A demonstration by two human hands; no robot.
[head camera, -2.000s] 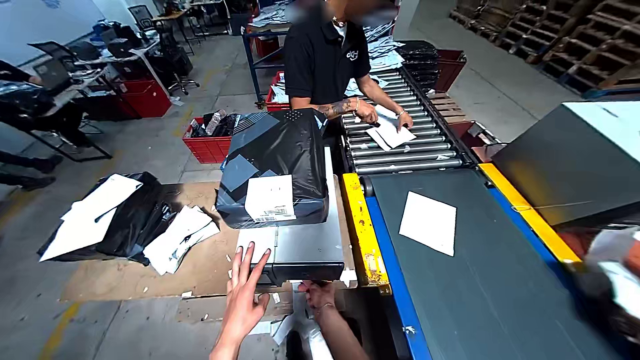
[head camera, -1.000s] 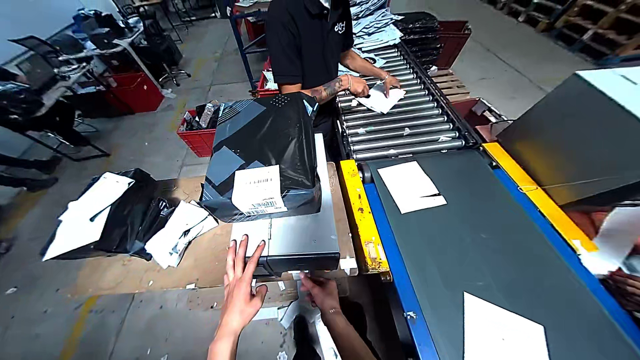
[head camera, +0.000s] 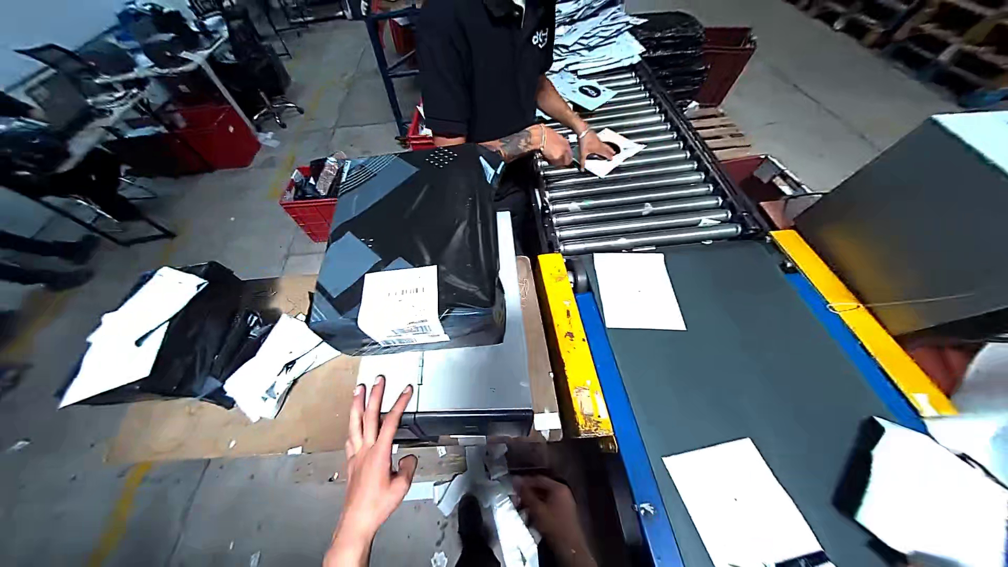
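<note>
My left hand rests its fingertips on the near left edge of a grey metal-topped box, fingers apart. My right hand is below the box's near right side, in shadow and blurred; whether it holds something cannot be made out. On the box lies a large black plastic-wrapped package with a white printed label. Pale strips of paper hang or lie beside my right hand, above my feet.
Right of the box runs a dark conveyor belt with white flat parcels and a yellow-and-blue frame. Beyond it a co-worker handles a white parcel over a roller conveyor. Another black package lies on cardboard at left.
White flat parcels on the belt have moved towards me, and another has come onto its far end. My left hand stays at the box's edge. My right hand has moved slightly down from the box.
</note>
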